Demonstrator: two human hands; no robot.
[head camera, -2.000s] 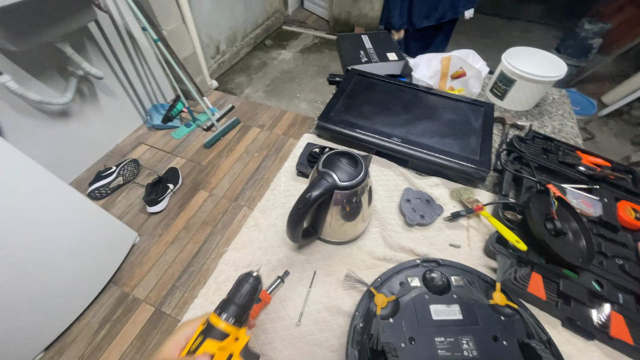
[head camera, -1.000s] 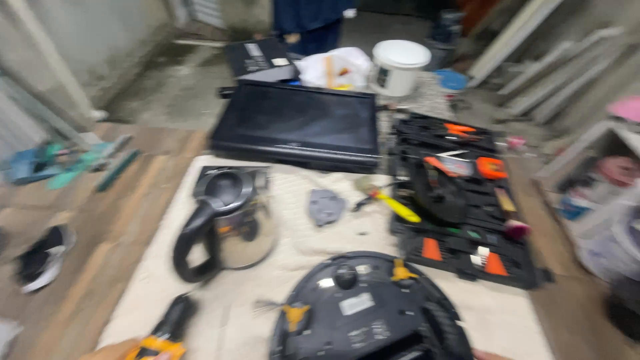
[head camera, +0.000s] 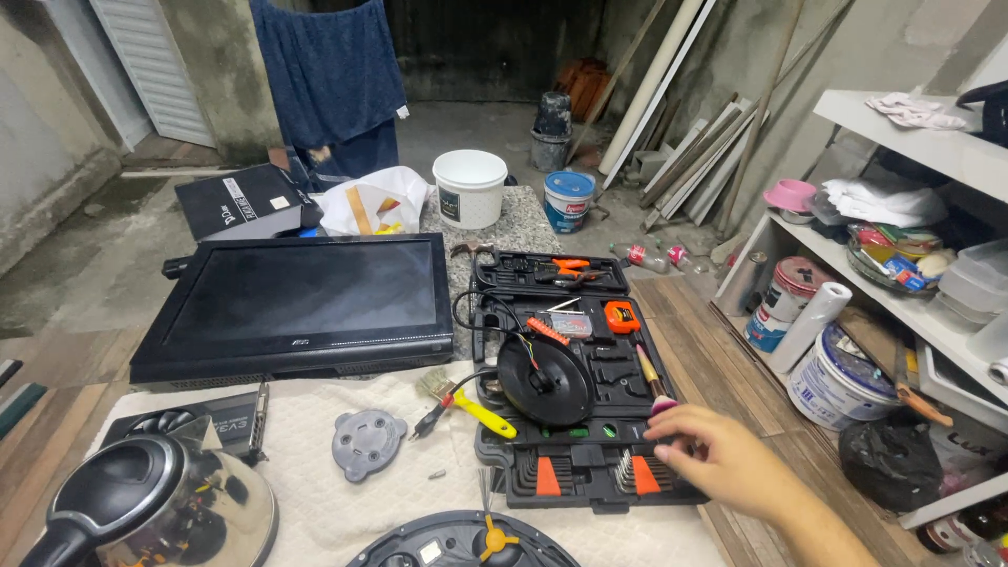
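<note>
My right hand (head camera: 713, 457) reaches over the right edge of the open black tool case (head camera: 614, 433), its fingertips beside the pink-and-white end of a slim brush (head camera: 654, 378); whether they touch it I cannot tell. My left hand is out of view. A black round kettle base (head camera: 546, 379) with its cord lies on the case, near an orange tape measure (head camera: 622, 316) and hex key sets. Left of the case are a yellow-handled paintbrush (head camera: 476, 409) and a grey plastic disc (head camera: 368, 445). A steel electric kettle (head camera: 189, 504) stands at lower left, and an upturned robot vacuum (head camera: 457, 543) lies at the bottom edge.
A flat black monitor (head camera: 307, 299) lies behind the cloth (head camera: 315, 496). Beyond it are a black box (head camera: 240, 201), a white bag (head camera: 378, 201) and a white bucket (head camera: 470, 189). A crowded white shelf (head camera: 890, 299) stands at the right.
The view has swung right. My right hand has come in over the tool case. The yellow-and-black drill and the left hand near it, seen at lower left earlier, are out of view.
</note>
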